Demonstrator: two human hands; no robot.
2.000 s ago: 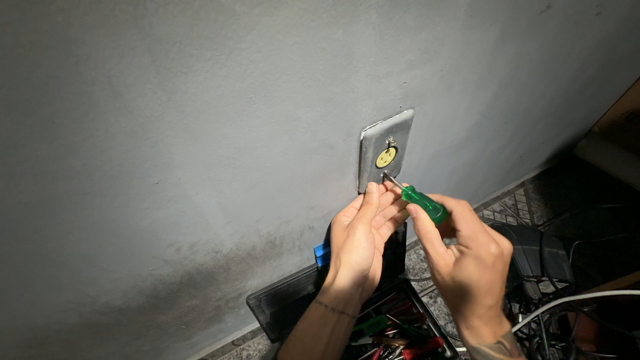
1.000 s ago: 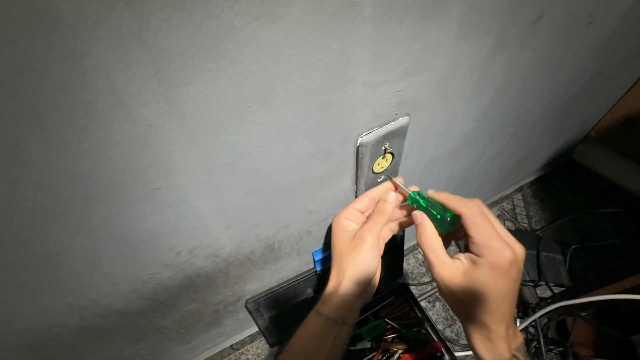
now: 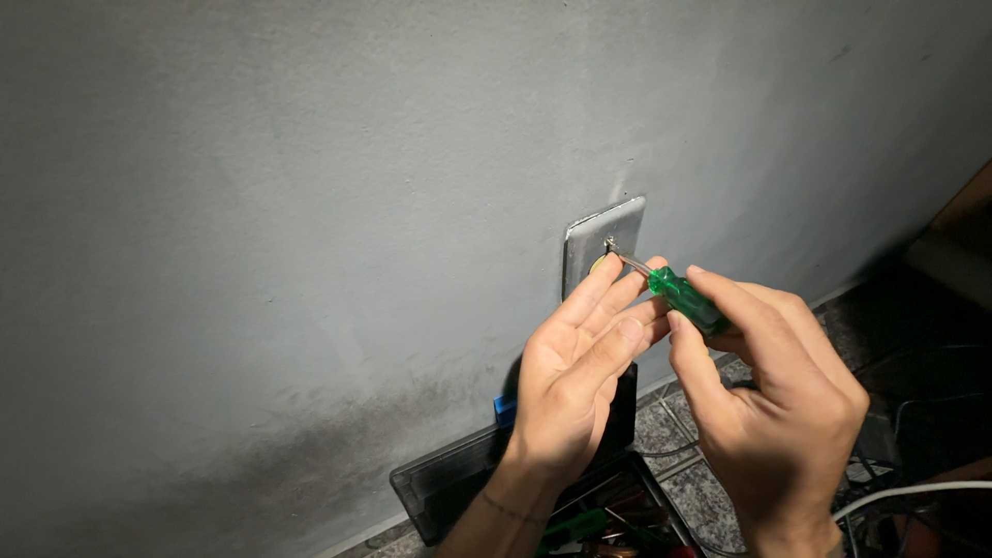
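My right hand (image 3: 767, 380) grips a short screwdriver with a green translucent handle (image 3: 692, 304). Its metal shaft slants up and left, with the tip at the screw (image 3: 610, 242) in the upper part of a grey outlet cover plate (image 3: 587, 246) on the wall. My left hand (image 3: 577, 364), palm turned up, has its fingertips beside the shaft and in front of the plate. Those fingers cover most of the yellowish socket (image 3: 597, 263) and the lower plate. Whether the left fingers grip the shaft or only steady it, I cannot tell.
Below my left hand lies an open black toolbox (image 3: 446, 484) holding several tools, one with a green handle (image 3: 575, 528). A blue object (image 3: 504, 411) is at its lid. Dark cables and a white cable (image 3: 914, 488) run at the lower right over the tiled floor (image 3: 697, 496).
The screwdriver tip has moved from the lower part of the plate, below the socket, to the upper screw. Both hands have moved up with it, and the left fingers have spread and now cover the socket.
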